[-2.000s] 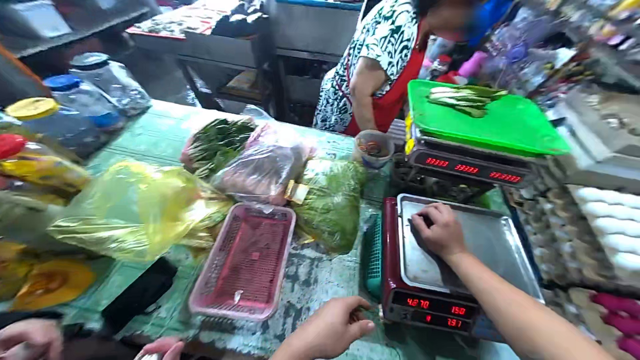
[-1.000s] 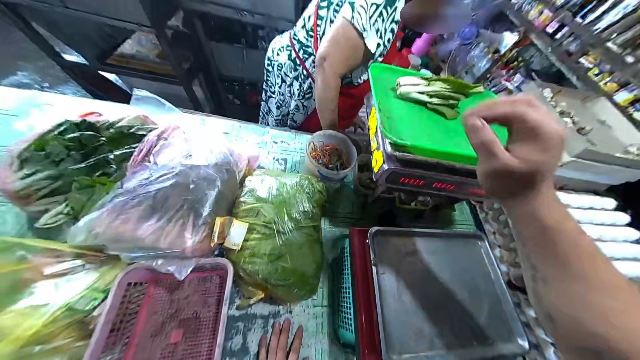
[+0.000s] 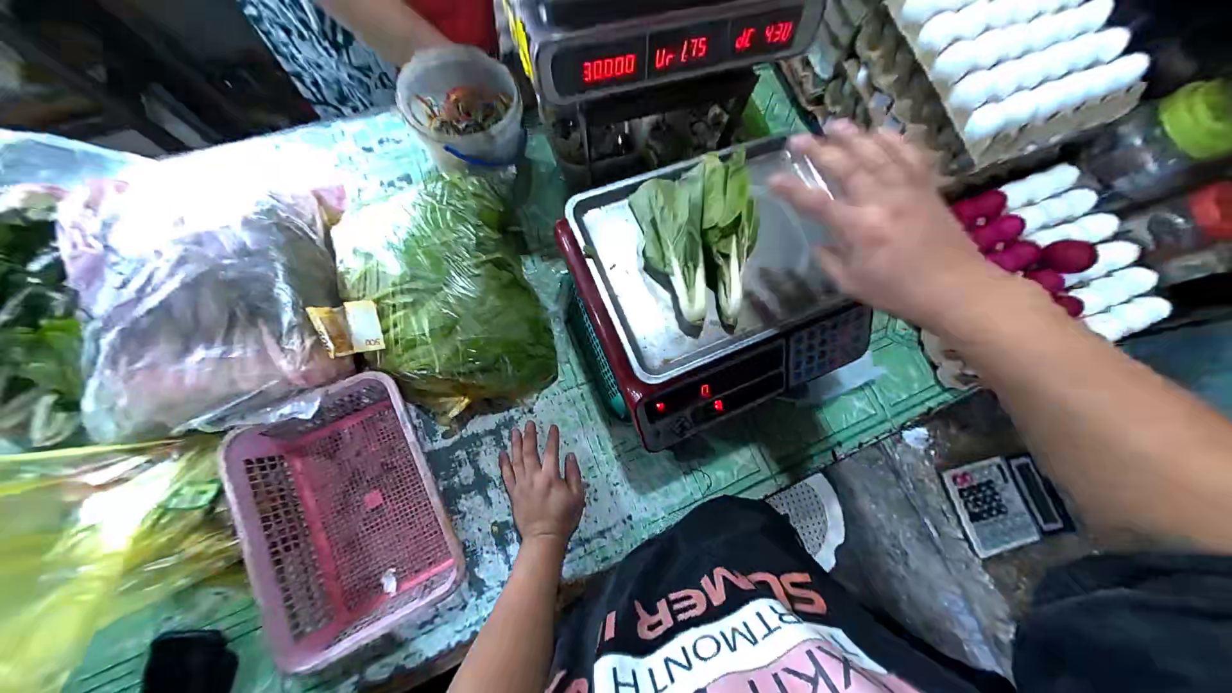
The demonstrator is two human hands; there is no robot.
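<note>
Two bunches of leafy greens with white stalks (image 3: 707, 241) lie on the metal tray (image 3: 616, 318) of a red digital scale (image 3: 664, 423). Over the right side of that tray hovers my right hand (image 3: 871, 217), blurred, fingers spread and nothing in it. My left hand (image 3: 544, 481) rests palm down on the green-white tabletop, between a pink plastic basket (image 3: 375, 510) and the scale, and holds nothing. Behind it lies a clear plastic bag of green leaves (image 3: 448, 298) with a banknote (image 3: 346, 328) at its left side.
A plastic tub (image 3: 460, 106) stands behind the leaf bag, near another person's arm (image 3: 390, 24). Behind the red scale is a second scale (image 3: 674, 58). Egg trays (image 3: 1020, 77) are stacked at the right. A bulging plastic bag (image 3: 207, 308) and a yellow bag (image 3: 87, 539) lie left; a calculator (image 3: 991, 505) sits lower right.
Greens now lie on the red scale's tray, bare before; similar greens were on the green tray behind. My right hand has come down from beside that green tray. The view has shifted considerably.
</note>
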